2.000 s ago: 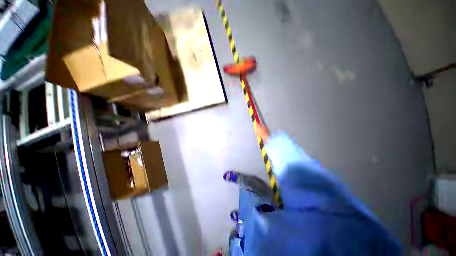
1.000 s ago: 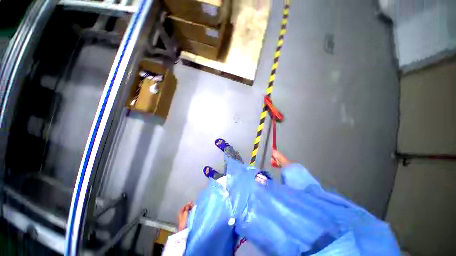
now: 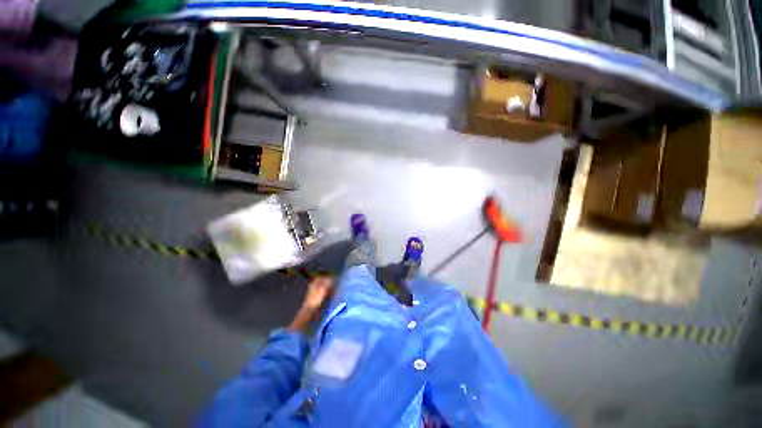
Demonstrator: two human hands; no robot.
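Observation:
The broom has a small red-orange head [image 3: 501,221] on the floor, right of my feet. Its thin red handle runs down to the edge of my blue smock, where it goes out of sight. My right hand is not visible. My left hand [image 3: 314,299] is blurred, low in front of me, by the right lower side of a pale square stool [image 3: 251,240]. Whether the fingers touch the stool or hold anything cannot be told.
The line's rail with a blue strip [image 3: 434,35] crosses the top. An open cardboard box [image 3: 520,107] lies below it. Cartons [image 3: 643,171] stand on a wooden pallet [image 3: 631,263] at right. A parts stand with a black tray [image 3: 142,92] is at upper left. Yellow-black tape [image 3: 585,320] crosses the floor.
The view has turned, so the line now runs across the top and the stool and parts stand show at left. My right hand, earlier on the broom handle, is out of sight.

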